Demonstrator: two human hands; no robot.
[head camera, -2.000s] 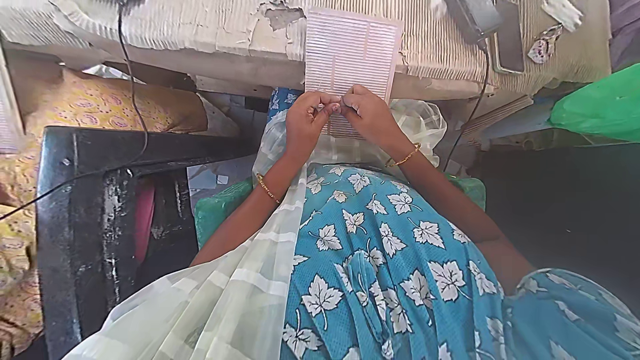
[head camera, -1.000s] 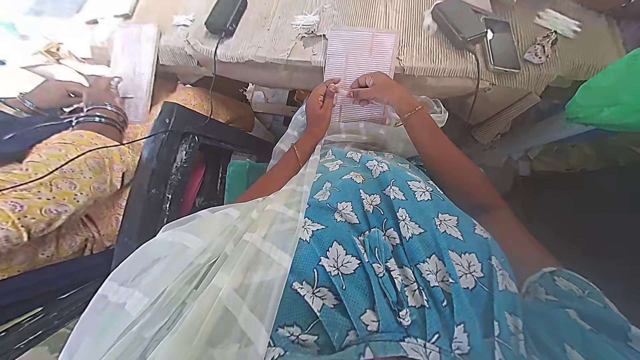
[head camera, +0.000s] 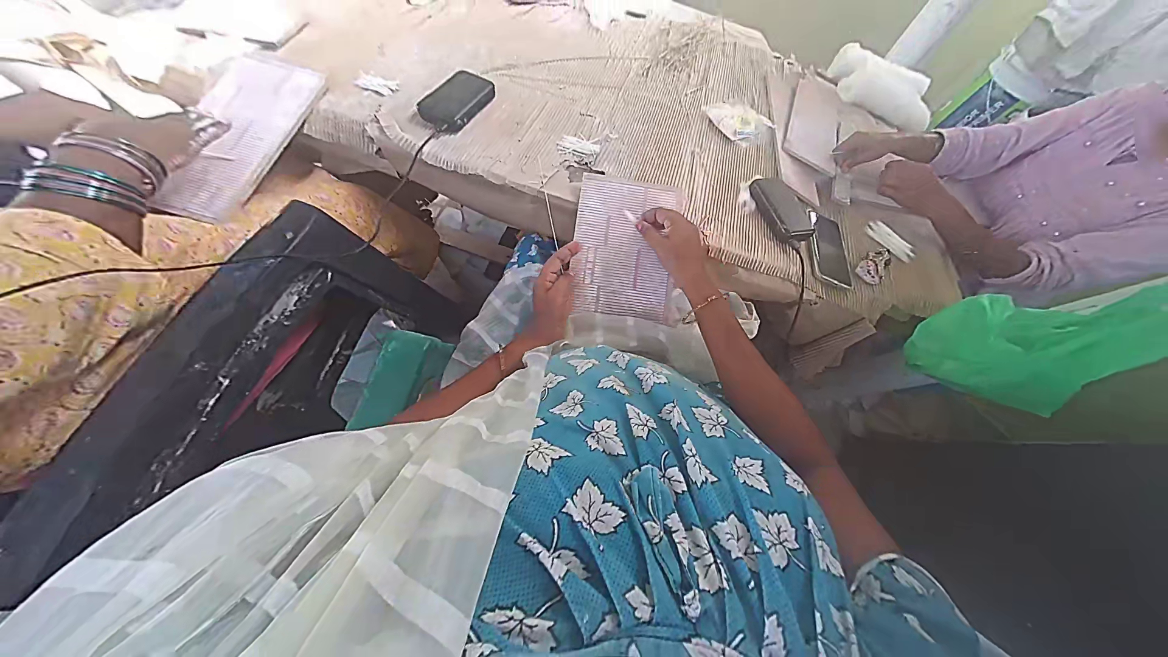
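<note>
A ridged, pale pinkish board (head camera: 628, 251) lies across the table's near edge and my lap. My left hand (head camera: 555, 287) is at its left edge, thumb up against the side, fingers partly hidden. Over the board's upper right, my right hand (head camera: 673, 242) pinches a small white stick-like piece (head camera: 630, 216) between thumb and fingertips. A small bundle of white sticks (head camera: 579, 151) lies on the table just beyond the board.
The table (head camera: 639, 100) has a corrugated cover. Two black cases (head camera: 456, 100), (head camera: 781, 208) with cords, a phone (head camera: 830, 251) and more white sticks (head camera: 890, 239) lie there. Co-workers sit left and right. A green plastic bag (head camera: 1031, 351) is at right, a black chair (head camera: 265, 347) at left.
My hands, together over the board's near part two seconds ago, are now apart. My right hand has moved over the board's upper right with the white piece. The view has shifted, showing the right-hand co-worker.
</note>
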